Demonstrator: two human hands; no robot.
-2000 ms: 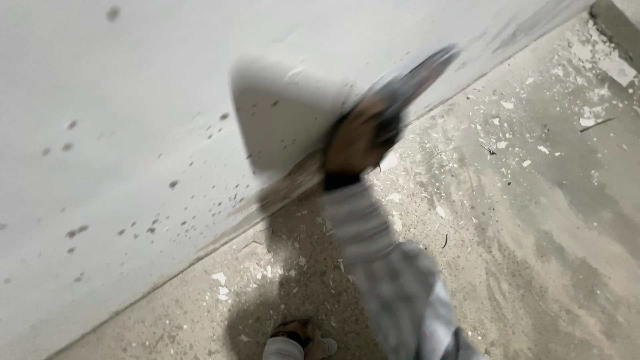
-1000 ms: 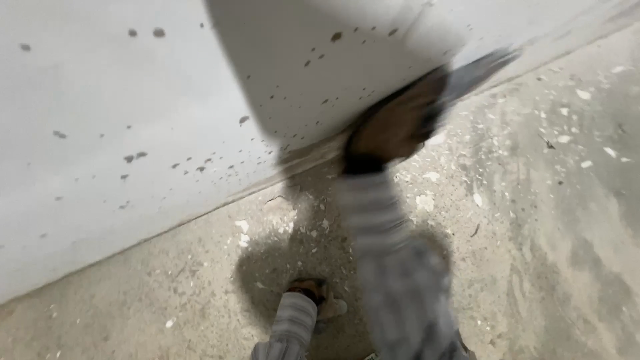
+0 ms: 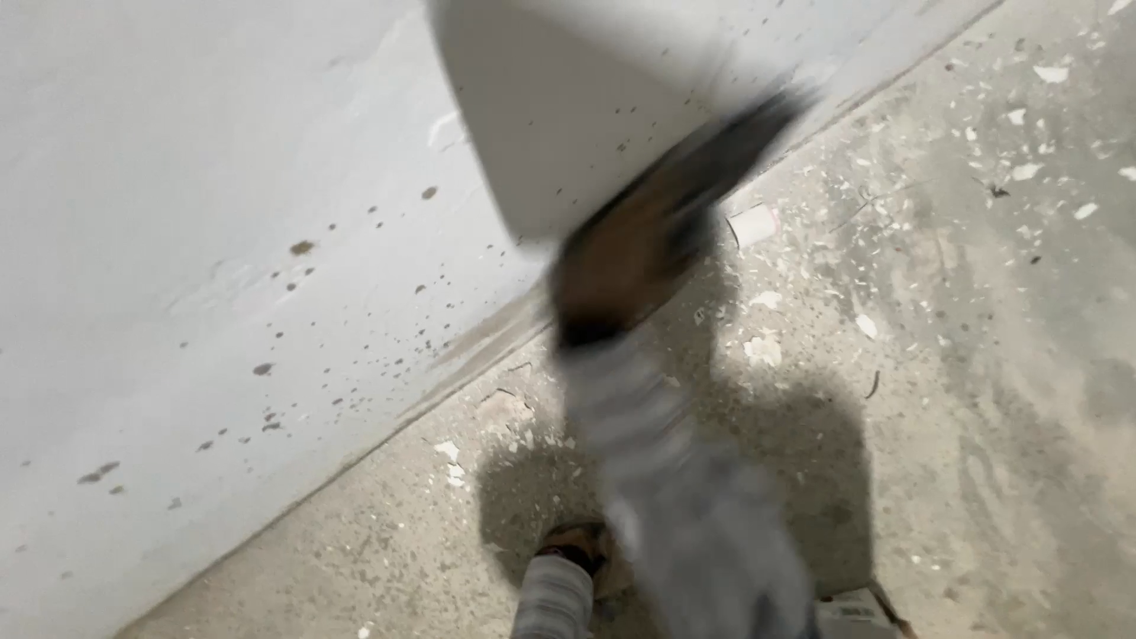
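Note:
Blurred by motion, my right hand (image 3: 621, 253) is closed around a dark, narrow tool (image 3: 745, 146) at the foot of a white wall (image 3: 213, 160). The tool points up and right along the wall; its kind and whether it touches the wall cannot be told. A grey, hard-edged shadow lies on the wall beside it. Dark specks and spots are scattered over the wall's lower part. What looks like my left hand (image 3: 577, 541), in a striped sleeve with a dark band at the wrist, is low over the floor; its fingers and anything in them are unclear.
The concrete floor (image 3: 1003, 399) meets the wall along a diagonal edge and bears white flakes and debris. A small white piece (image 3: 753, 225), perhaps a cup or roll, lies right of my right hand. Part of a box (image 3: 856, 612) shows at the bottom edge.
The view has shifted somewhat. My right hand keeps hold of the dark tool throughout. A small white piece and part of a box now show on the floor.

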